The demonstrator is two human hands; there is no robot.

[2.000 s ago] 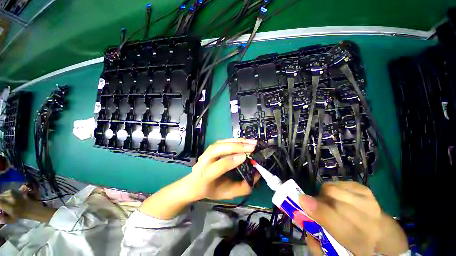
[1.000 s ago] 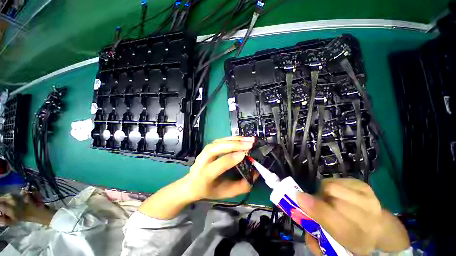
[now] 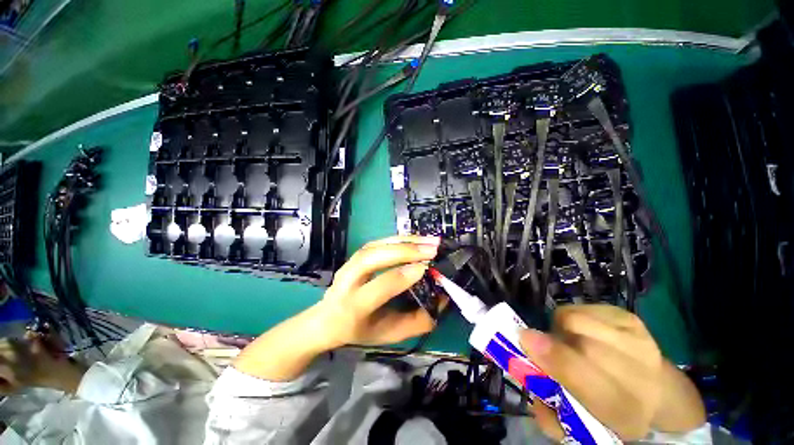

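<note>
My left hand (image 3: 374,291) pinches a black module (image 3: 428,295) near the front edge of the source tray (image 3: 421,130); the fingers hide part of it. My right hand (image 3: 609,365) is closed around a white glue tube (image 3: 522,361) with blue and red print. The tube's white nozzle (image 3: 460,297) points up and left, and its red tip is at the module by my left fingertips. Whether it touches is too small to tell. Modules with grey cables lie in the source tray, and its pockets at the upper left hold none.
The second tray (image 3: 235,161) is to the left, with a crumpled white wipe (image 3: 128,223) beside it. A loose harness bundle (image 3: 63,226) lies further left, near a neighbouring person's hand (image 3: 35,363). A dark tray stack (image 3: 731,217) stands at the far right. Cables with blue plugs cross the back.
The view has shifted slightly, so the trays appear a little further left and higher. Both hands keep nearly the same pose, with the nozzle tip still at the module.
</note>
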